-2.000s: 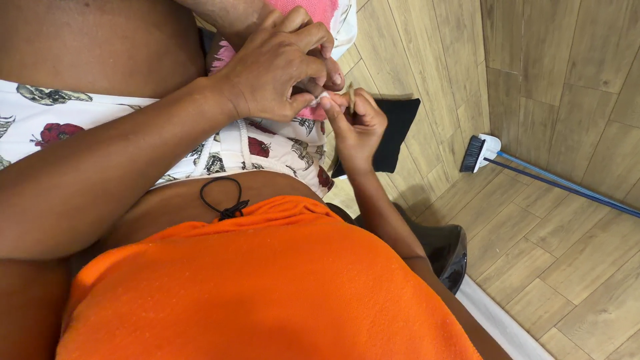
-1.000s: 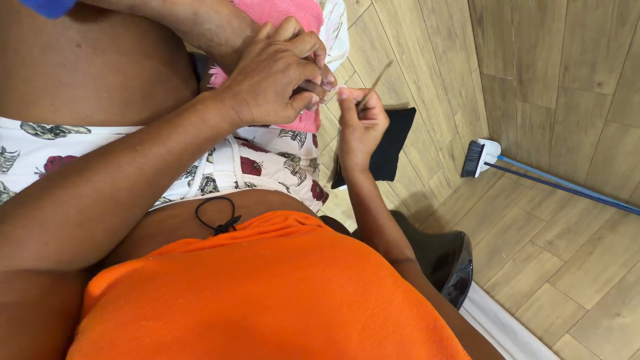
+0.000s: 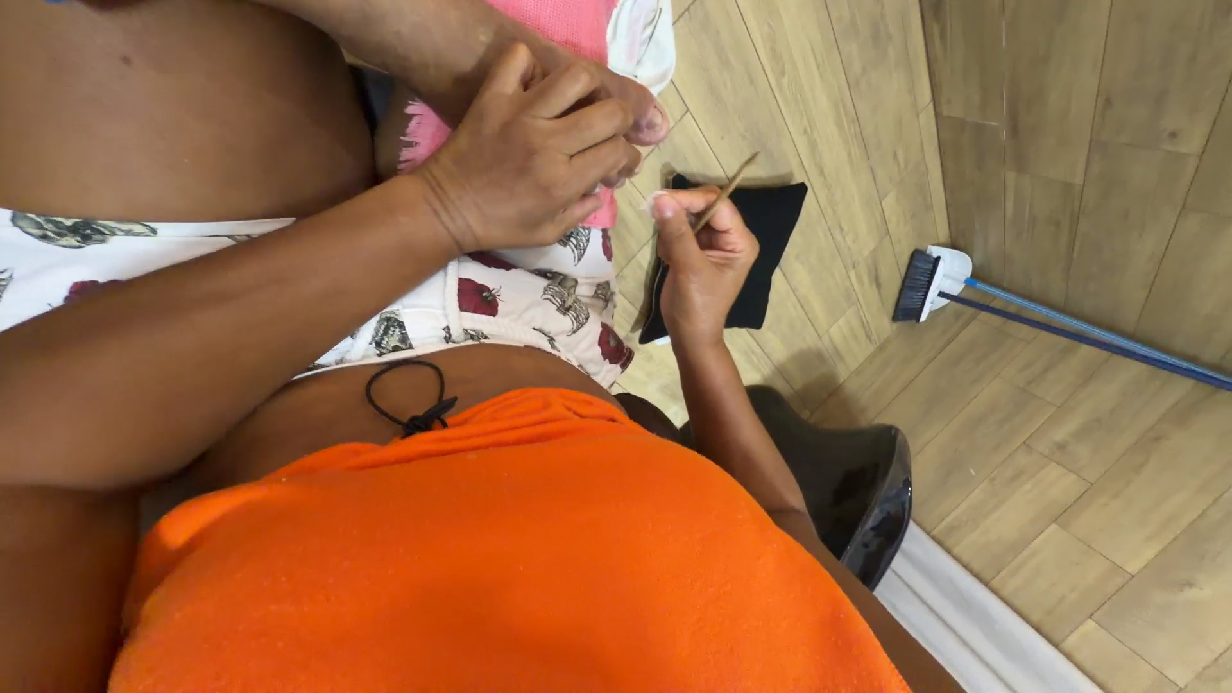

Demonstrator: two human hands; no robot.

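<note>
My left hand (image 3: 539,154) is wrapped over the toes of a bare foot (image 3: 635,111), its fingers curled around them; the big toe shows past my fingers. To the right, apart from the foot, my right hand (image 3: 707,245) holds a thin brown stick (image 3: 729,192) that slants up and away between the fingers. A small whitish wisp (image 3: 658,204) sits at my right thumb and fingertip. A pink towel (image 3: 563,24) lies under the foot, its fringe hanging near my left wrist.
A black cushion-like item (image 3: 770,231) lies behind my right hand. A black glossy chair or stool (image 3: 857,472) stands beside my right forearm. A brush with a dustpan (image 3: 938,279) and long blue handles rests on the wood-look tiles. Patterned white shorts (image 3: 520,298) lie below my left hand.
Two seconds ago both hands were together at the toes. My right hand has moved away to the right with the stick, and more of the big toe shows. My left hand stays on the foot.
</note>
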